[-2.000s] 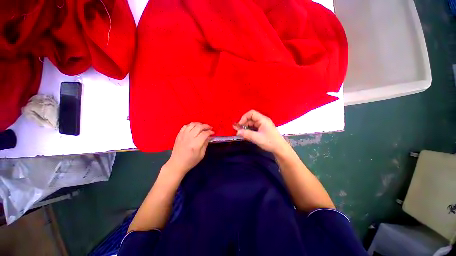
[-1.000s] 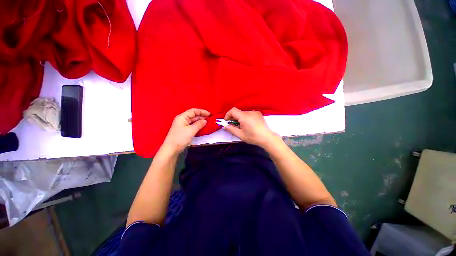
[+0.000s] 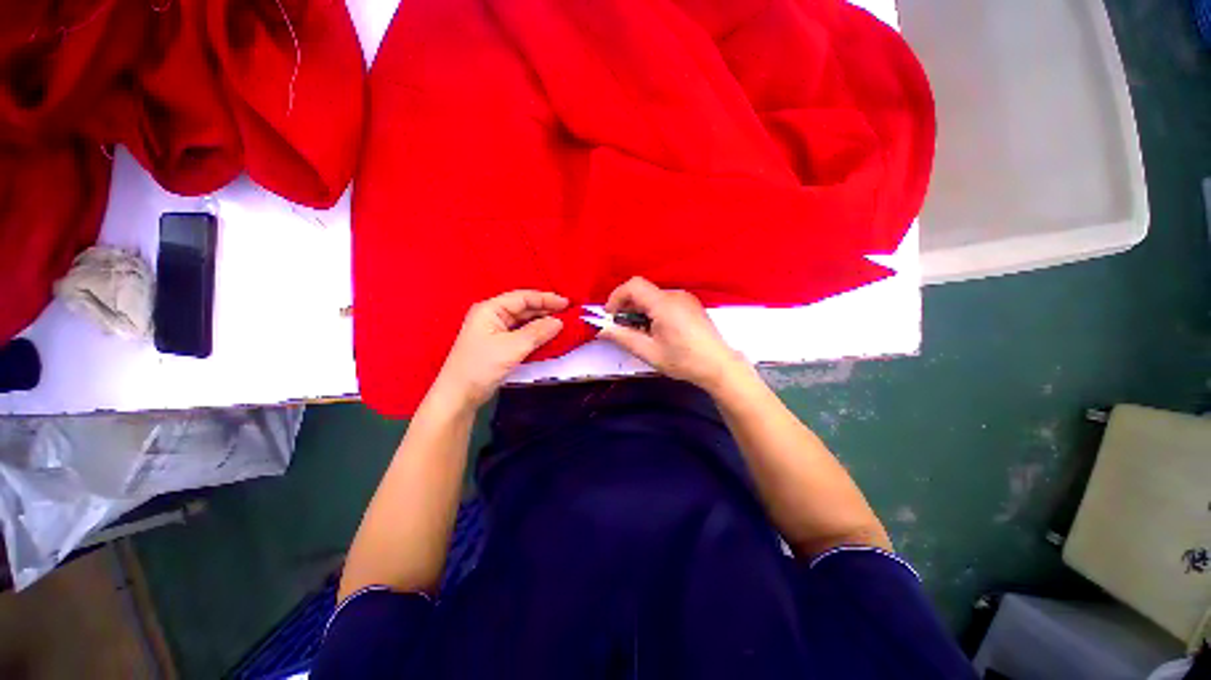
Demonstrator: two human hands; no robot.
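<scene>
The red garment (image 3: 465, 199) lies spread over the white-topped table, its lower edge near the table's front edge. My left hand (image 3: 502, 343) pinches that edge between thumb and fingers. My right hand (image 3: 671, 335) holds the thread snips (image 3: 614, 319), a small dark tool with pale pointed tips. The tips point left, apart, over the garment edge close to my left fingertips. Part of the tool is hidden in my right fingers.
A crumpled red pile (image 3: 252, 106) with pale threads lies at left. A black phone (image 3: 185, 284), a cream cloth wad (image 3: 109, 291) and a dark object (image 3: 19, 365) lie below it. A large off-white bin (image 3: 1036, 133) stands at right. A clear plastic bag (image 3: 146, 458) hangs at lower left.
Since two seconds ago both hands have moved slightly up with the garment edge, and the snips' pale tips have come into view. In the last second the hands have barely moved.
</scene>
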